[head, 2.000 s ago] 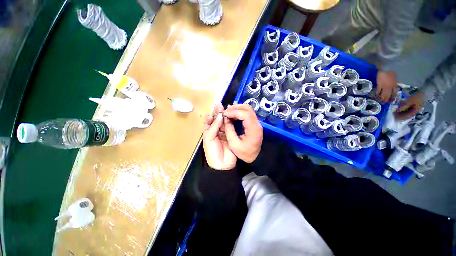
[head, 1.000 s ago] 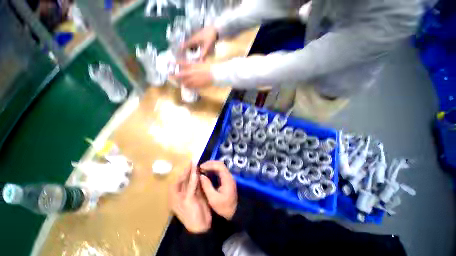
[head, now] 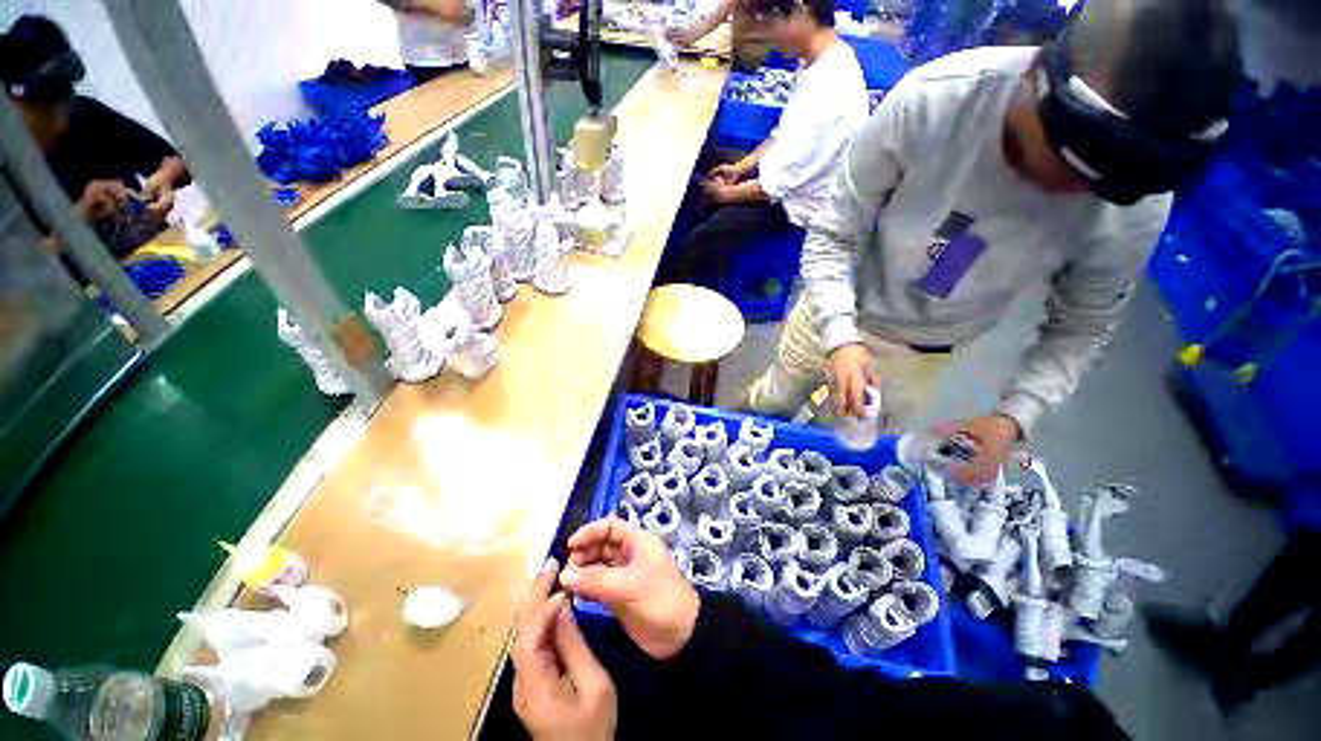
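My left hand [head: 562, 669] and my right hand [head: 633, 582] are close together at the bench's front edge, fingertips nearly meeting. Any item between the fingertips is too small to tell. Left of them, a small white rounded bottle [head: 432, 607] lies on the tan bench. Further left is a cluster of white squeeze bottles [head: 275, 637], with a yellow-tipped bottle [head: 265, 565] at its back. Beside my right hand, a blue crate [head: 927, 623] holds many upright pale grey hollow shells [head: 775, 543].
A clear water bottle [head: 109, 702] lies at the lower left. More shells [head: 500, 253] stand along the bench by the green belt [head: 160, 449]. A person [head: 942, 246] leans over the crate, holding a shell. Grey limb-like parts [head: 1050, 565] lie beyond it. A round stool [head: 691, 323] and metal posts stand near.
The view has tilted up, showing more of the line. The other person has moved from the bench shells to the crate. My hands stay together, with the right fingers now more raised.
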